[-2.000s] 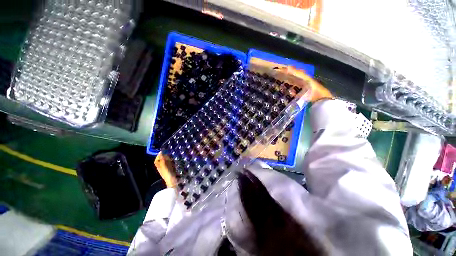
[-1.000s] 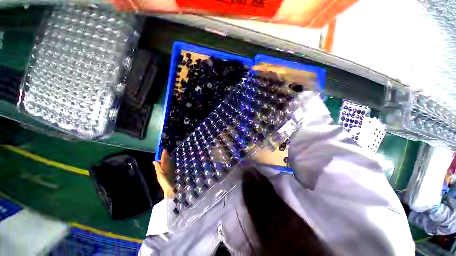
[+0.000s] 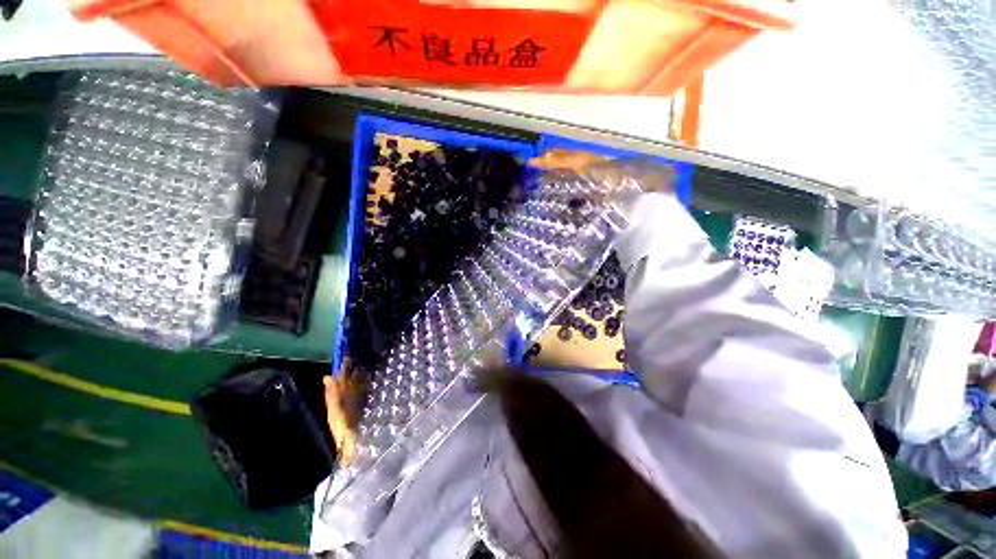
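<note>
A clear blister tray [image 3: 437, 360] is held tilted over two shallow blue bins. Its pockets now look mostly silvery. My left hand [image 3: 340, 420] grips the tray's lower left end. My right hand [image 3: 595, 166] is blurred at the tray's upper right end, partly behind the tray. The left blue bin [image 3: 352, 235] holds many small black parts [image 3: 426, 218]. The right blue bin [image 3: 686, 183] shows a tan cardboard liner [image 3: 584, 347] with loose black rings [image 3: 590, 317] on it.
A stack of empty blister trays [image 3: 142, 207] and black trays [image 3: 286, 218] stand left of the bins. An orange-red reject bin [image 3: 459, 49] sits on the raised surface. Filled blister trays [image 3: 928, 262] and a white perforated sheet [image 3: 761, 245] are at the right. A black object [image 3: 262, 437] is below left.
The dark parts in the tray's pockets have largely gone, and more black rings show in the right bin. My right hand has moved left along the tray's top. The view has shifted, showing the reject bin.
</note>
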